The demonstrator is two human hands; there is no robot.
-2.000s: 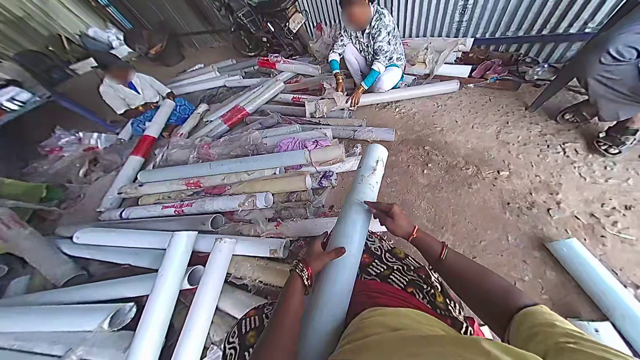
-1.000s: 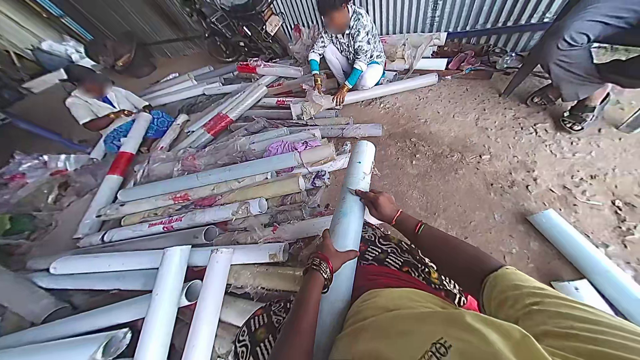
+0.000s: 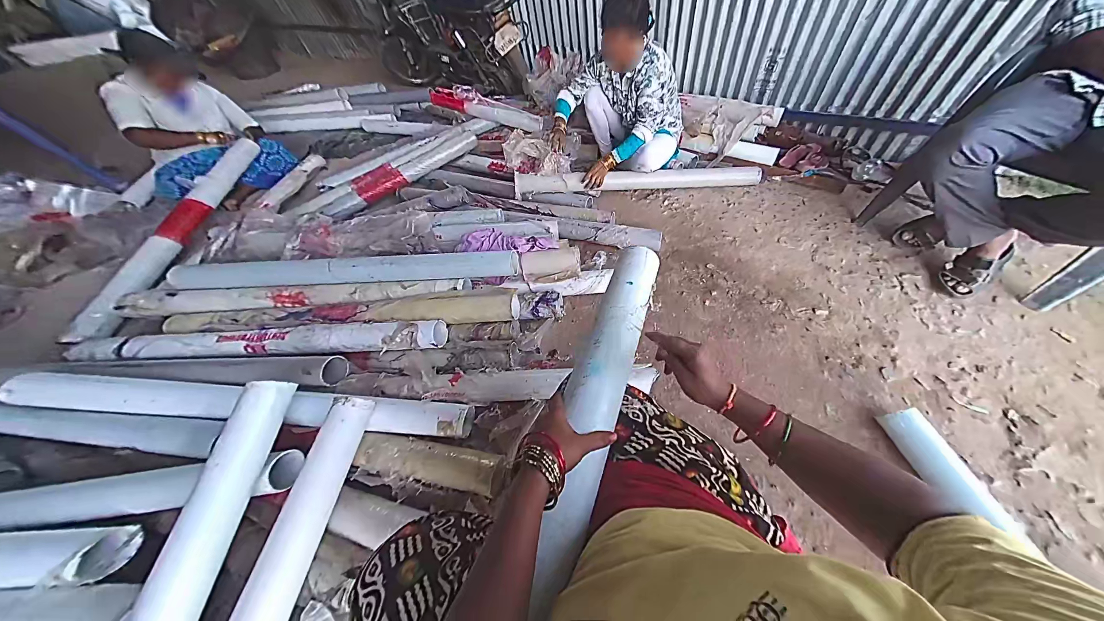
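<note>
A pale blue-white tube (image 3: pixel 606 362) slants up from my lap, its far end at the middle of the head view. My left hand (image 3: pixel 565 435) grips its left side around the middle, bangles at the wrist, the thumb lying across the tube. Just right of the tube is my right hand (image 3: pixel 690 366), fingers pointing toward the surface with a small gap; whether something small is between the fingertips cannot be told. Two white tubes (image 3: pixel 226 492) (image 3: pixel 310 500) lean side by side at the lower left, over others lying flat.
Many tubes, some in torn plastic film (image 3: pixel 328 237), cover the ground at left. Two people (image 3: pixel 185 121) (image 3: pixel 634 95) sit among them at the back. A seated person's sandalled foot (image 3: pixel 975 272) is at right, near another pale tube (image 3: pixel 949 474). A corrugated metal wall (image 3: pixel 776 60) stands behind.
My right hand touched the tube's right side one second ago and is now off it, a little to the right. My left hand still holds the tube.
</note>
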